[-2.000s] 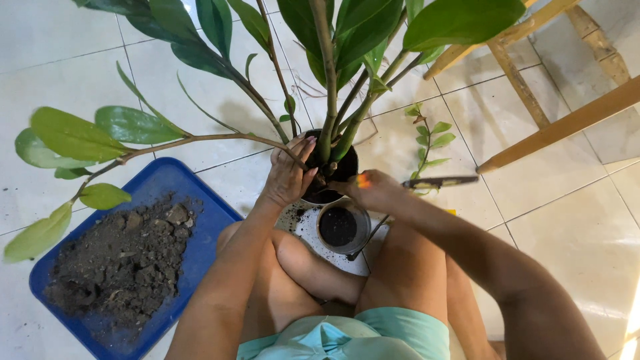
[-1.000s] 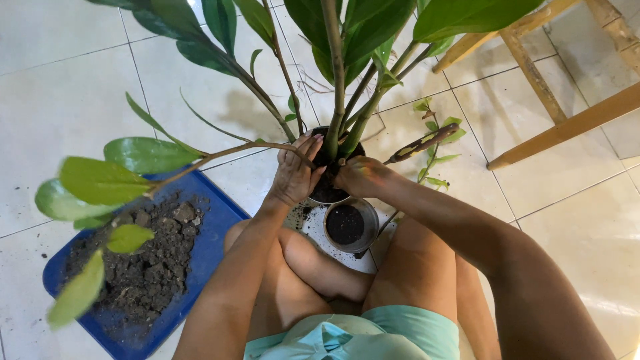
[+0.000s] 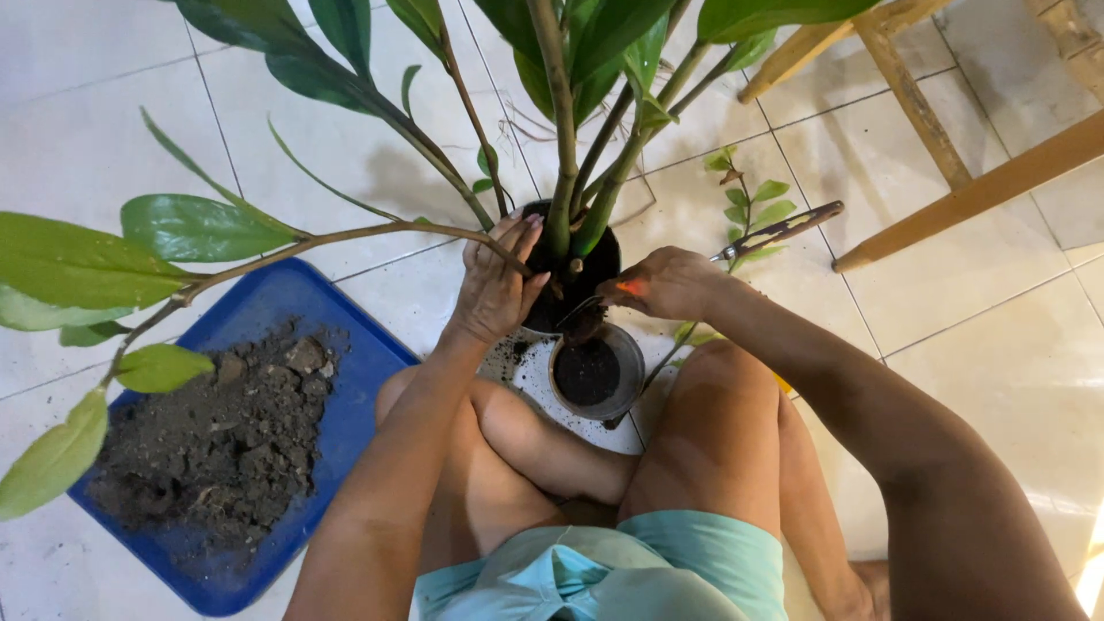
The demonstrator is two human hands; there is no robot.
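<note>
A leafy plant with thick green stems (image 3: 562, 138) stands in a dark round pot (image 3: 614, 259). My left hand (image 3: 498, 280) lies against the pot's left side, fingers extended at its rim, with a thin leafy branch (image 3: 345, 235) crossing over them. At the pot's right front edge, my right hand (image 3: 660, 285) grips a garden hand tool by its metal part; the worn handle (image 3: 789, 228) points out to the right. The tool's working end is mostly hidden, near a dark clump of soil. Just below sits a small round container (image 3: 634, 366) holding dark soil.
A blue tray (image 3: 362, 315) bearing a heap of dark, lumpy soil (image 3: 224, 431) lies at left. Wooden furniture legs (image 3: 975, 190) reach in at upper right. A small leafy sprig (image 3: 750, 207) lies on the tiled floor. Crumbs of soil lie beside the pot.
My right hand has drawn back to the right from the stems, with the tool in it. The small container's rim is now partly covered by the soil clump. My left hand stays at the pot.
</note>
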